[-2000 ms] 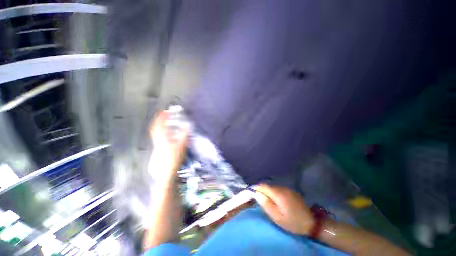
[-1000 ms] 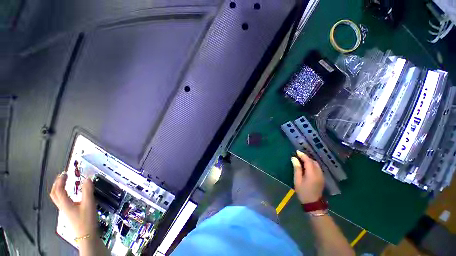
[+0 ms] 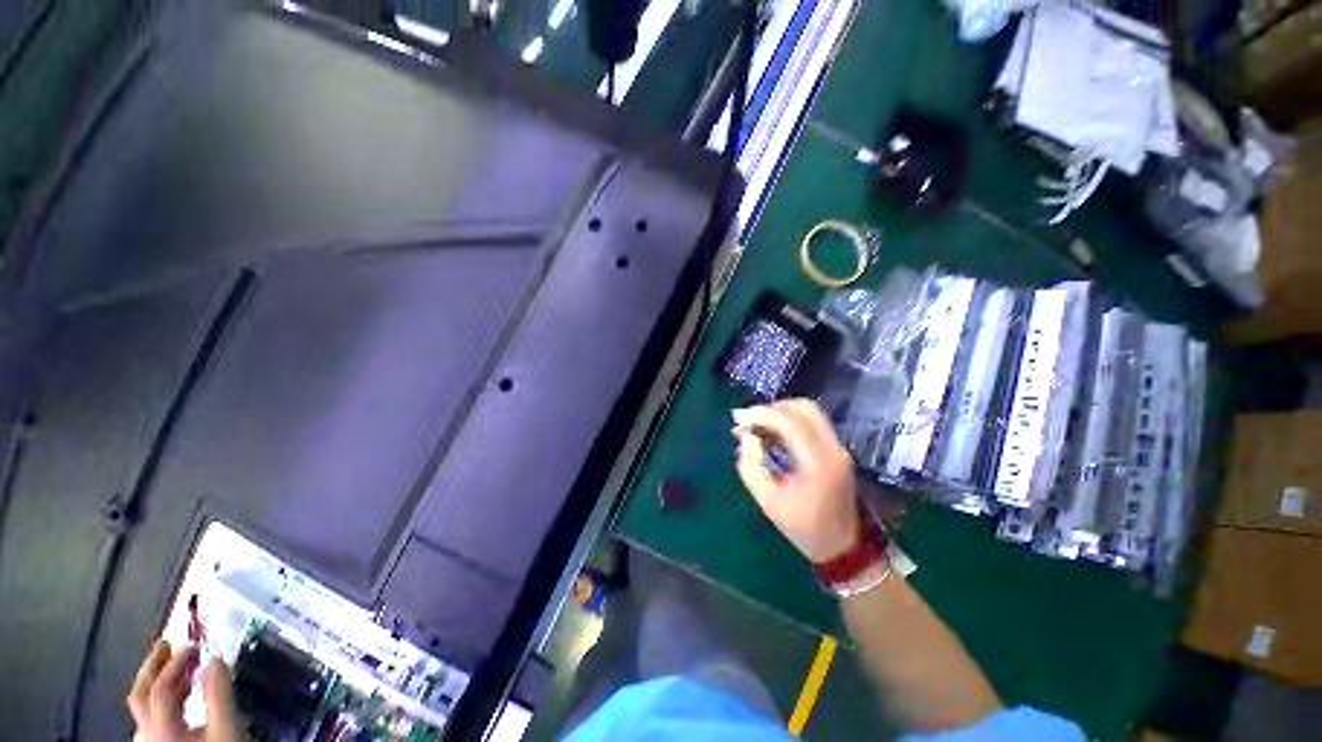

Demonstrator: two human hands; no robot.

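Observation:
The black ribbed TV rear cover (image 3: 334, 312) fills the left side. Its board opening (image 3: 312, 594), with a white metal surround and a green circuit board (image 3: 348, 720), is at the lower left. My left hand (image 3: 181, 696) is over the opening's left part, cut off by the bottom edge, its fingers apart with nothing seen in them. My right hand (image 3: 797, 471) is above the green bench, just below a black box of small shiny parts (image 3: 764, 358). Its fingers are curled, with a small dark patch showing between them; whether it holds something is unclear.
Silver perforated strips (image 3: 1037, 413) and clear bags lie right of the box on the green bench (image 3: 696, 544). A yellow tape ring (image 3: 835, 254), a round black object (image 3: 919, 163) and white bagged parts (image 3: 1095, 87) are above. Brown cartons (image 3: 1269, 565) stand far right.
The view has shifted, with the opening now lower. My right hand has moved from the two loose strips to just below the small parts box, its fingers more curled. My left hand stays at the opening.

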